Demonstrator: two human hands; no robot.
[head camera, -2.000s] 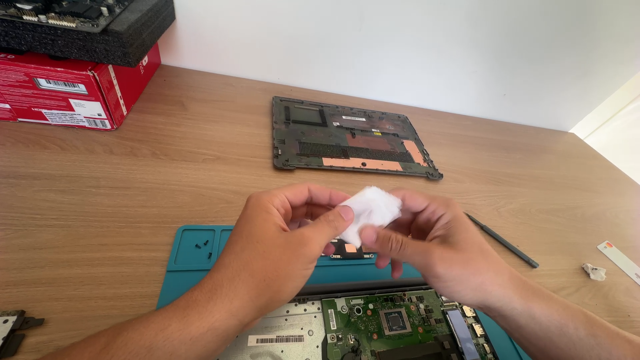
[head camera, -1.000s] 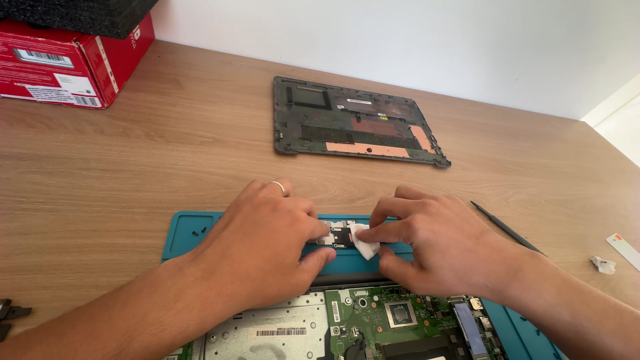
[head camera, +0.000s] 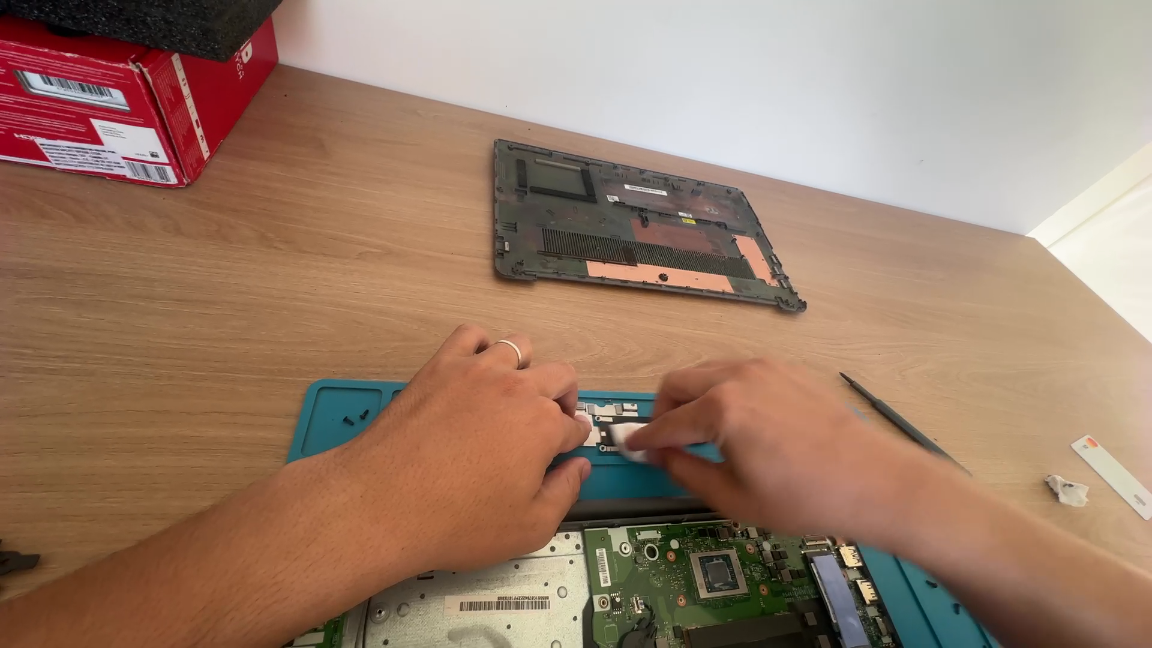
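My left hand (head camera: 504, 450), a ring on one finger, presses its fingertips on the left end of a small metal laptop heatsink part (head camera: 612, 412), which lies on a blue-green silicone work mat (head camera: 337, 418). A folded white wipe (head camera: 630, 443) is pinched in my right hand (head camera: 738, 432) and touches that part; my right hand is blurred. Just below both hands is an opened laptop chassis with a green motherboard (head camera: 661, 576) and a bare processor chip (head camera: 718, 573).
Behind my hands lies a laptop bottom cover (head camera: 594, 216). A dark pointed tool (head camera: 900, 418), a crumpled wipe (head camera: 1066, 490) and a white card (head camera: 1111, 477) are at the right. A red box (head camera: 90, 108) with black foam (head camera: 162, 22) stands back left. Small screws (head camera: 355, 418) sit in the mat's tray.
Two seconds ago both hands held the wipe up above the mat. Since then my left hand has come down onto the metal part, and my right hand has brought the wipe onto it.
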